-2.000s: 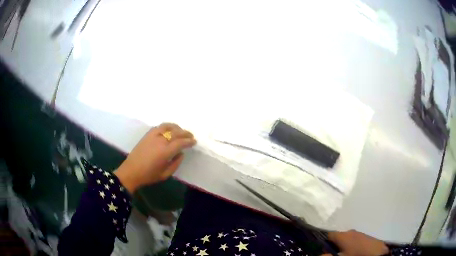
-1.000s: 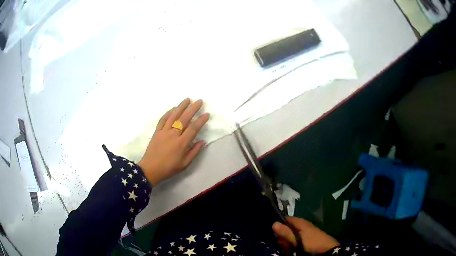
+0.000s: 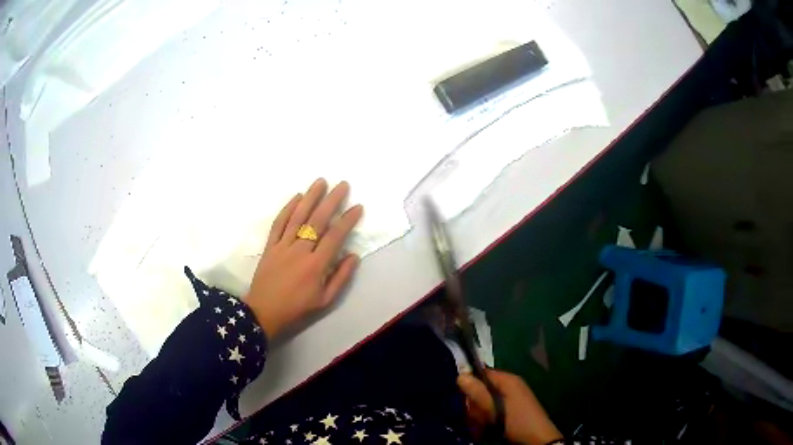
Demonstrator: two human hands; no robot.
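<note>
White fabric (image 3: pixel 217 148) lies on the pale speckled table (image 3: pixel 639 78), overexposed in parts. A dark rectangular pattern weight (image 3: pixel 491 76) rests on it, above a thin curved line or cut. My left hand (image 3: pixel 304 256), with a yellow ring, lies flat on the cloth near its front edge, fingers spread. My right hand (image 3: pixel 504 404), cut by the bottom edge, holds the shears (image 3: pixel 452 287) by the handles. The blades point up toward the cloth edge and are blurred; whether they touch it I cannot tell.
The table's red edge (image 3: pixel 522 228) runs diagonally. Beyond it, a blue plastic stool or box (image 3: pixel 665 300) and white offcuts (image 3: pixel 583 300) are on the green floor. A second white cloth (image 3: pixel 96 65) lies back left. A white strip on dark pieces (image 3: pixel 35 317) is at far left.
The view has turned since the first frame. Since the second, the shears have shifted slightly off the cloth edge, with blades blurred. My left hand stays flat on the cloth.
</note>
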